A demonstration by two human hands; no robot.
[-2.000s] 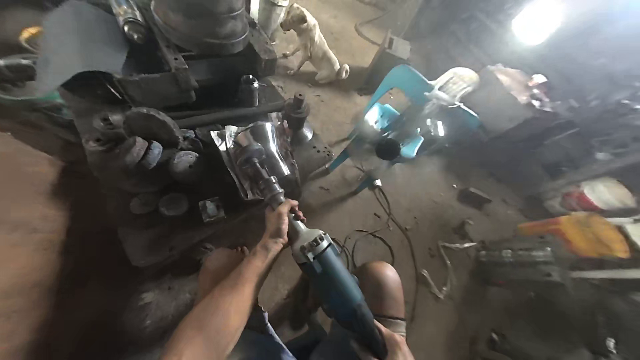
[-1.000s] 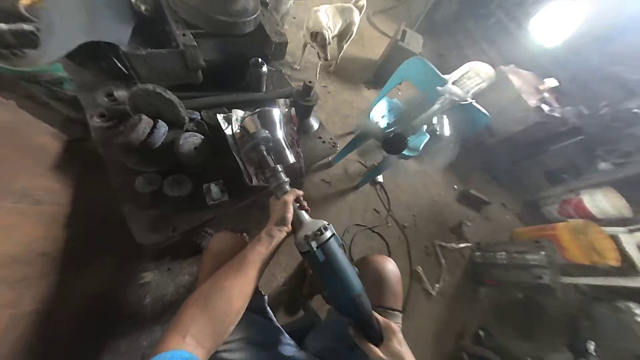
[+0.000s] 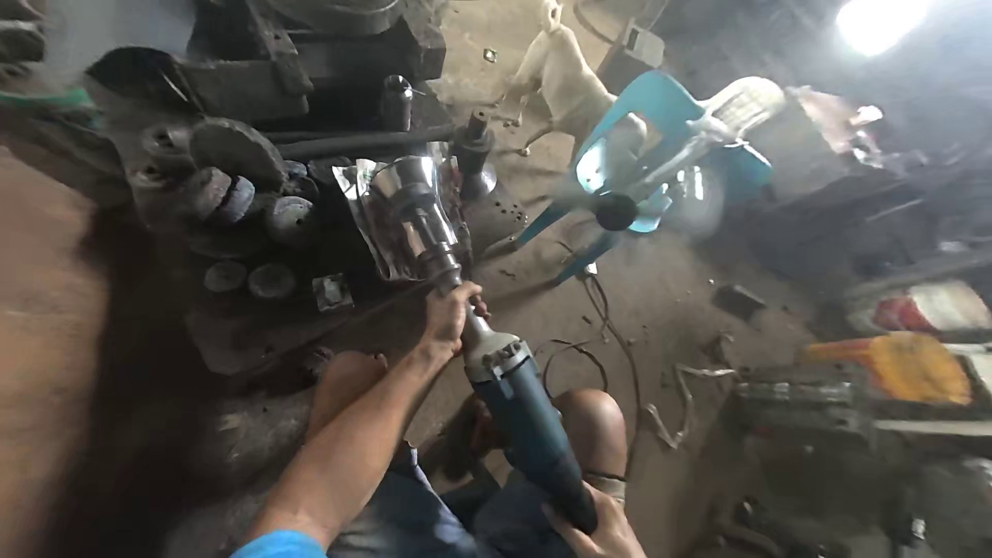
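My left hand (image 3: 452,316) is closed around the narrow metal neck of a blue electric die grinder (image 3: 527,422). Its rear handle is in my right hand (image 3: 601,523), low in the view. Beyond my left hand the grinder's front end meets a shiny stepped metal part (image 3: 418,203); whether they touch or where one ends cannot be told. The metal part lies on a crumpled, glossy sheet (image 3: 370,225) at the edge of a dark workbench. My fingertips are partly hidden behind the tool.
Worn grinding wheels (image 3: 236,159) lie left on the bench (image 3: 225,333). A light-coloured dog (image 3: 570,81) stands beyond it. A blue plastic chair (image 3: 659,108) bears a fan-like object. A cable (image 3: 624,349) crosses the floor. A yellow container (image 3: 914,368) is at right.
The dog has gone from sitting to standing and has moved toward the chair. Both hands keep hold of the grinder.
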